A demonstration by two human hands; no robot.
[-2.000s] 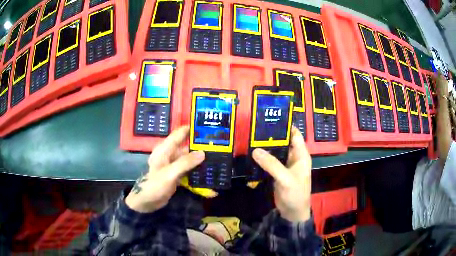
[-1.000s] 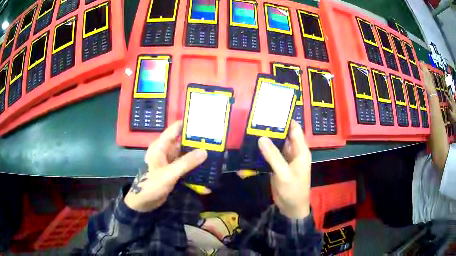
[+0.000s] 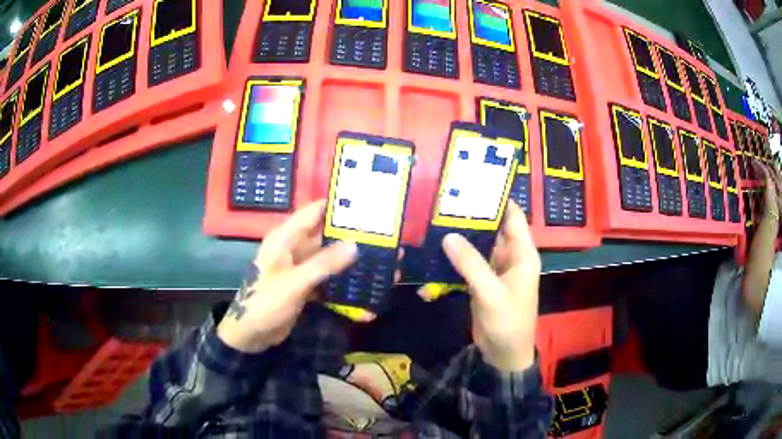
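Observation:
My left hand (image 3: 287,279) holds a black keypad phone (image 3: 369,223) with a yellow frame, thumb on the top of its keypad. My right hand (image 3: 497,283) holds a second such phone (image 3: 470,201), tilted a little to the right, thumb at its upper keys. Both screens are white with a few dark blue blocks. The phones are in front of the middle red tray (image 3: 309,221). Two slots (image 3: 350,120) behind them are empty. A phone with a multicoloured screen (image 3: 267,141) lies in the tray's near left slot.
Red trays of phones lie at the left (image 3: 184,116) and right (image 3: 677,225) on the green bench (image 3: 111,219). Another person's arm (image 3: 758,249) is at the far right. Below the bench, a red tray (image 3: 570,330) holds dark phones. A red crate (image 3: 111,386) is at lower left.
Both held phones' screens went from blue with pale text to plain white, then to white with dark blocks. The right-hand phone has tilted to the right. The hands keep their grip.

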